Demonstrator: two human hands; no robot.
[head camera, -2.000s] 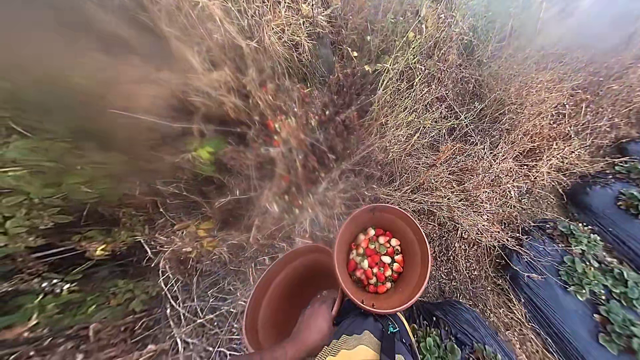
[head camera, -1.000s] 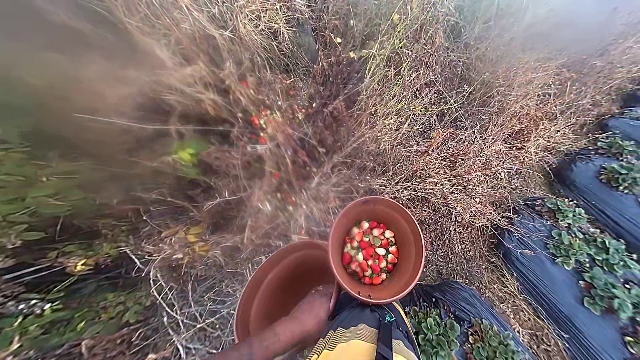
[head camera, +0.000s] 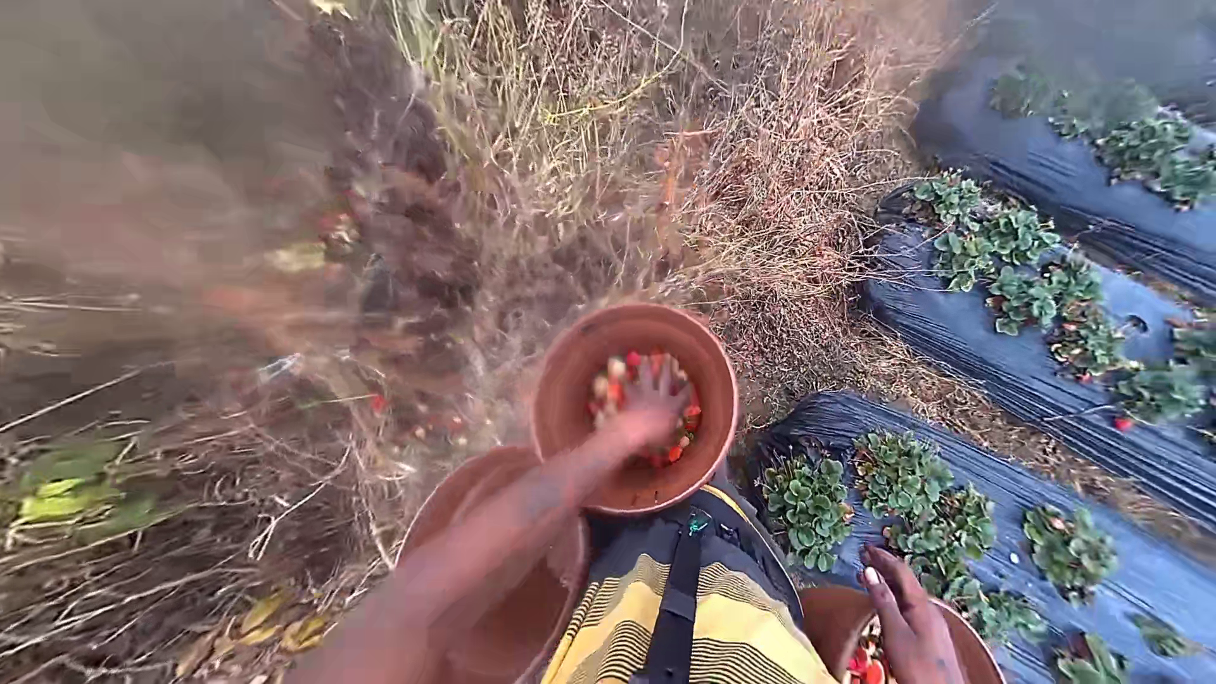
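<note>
My left hand (head camera: 655, 404) reaches into the middle brown bucket (head camera: 712, 347), its fingers spread on the red and pale strawberries (head camera: 686, 442). That forearm passes over a second brown bucket (head camera: 560, 617) at the lower left, whose visible inside shows no fruit. At the lower right, my right hand (head camera: 907, 608) is at a third brown bucket (head camera: 969, 646), which holds more strawberries (head camera: 866, 655). Its fingers are extended over the rim, and whether it grips the rim I cannot tell.
Strawberry plants (head camera: 902, 475) grow through black plastic mulch (head camera: 836, 418) on raised beds at the right. Dry grass (head camera: 788, 161) stands ahead, with twigs and brush (head camera: 190, 589) at the left. A yellow striped garment (head camera: 731, 617) and dark strap (head camera: 676, 598) are below.
My left hand has moved from the lower-left bucket into the middle one with the strawberries. My right hand and the third bucket have come into view. The view has shifted toward the plant beds.
</note>
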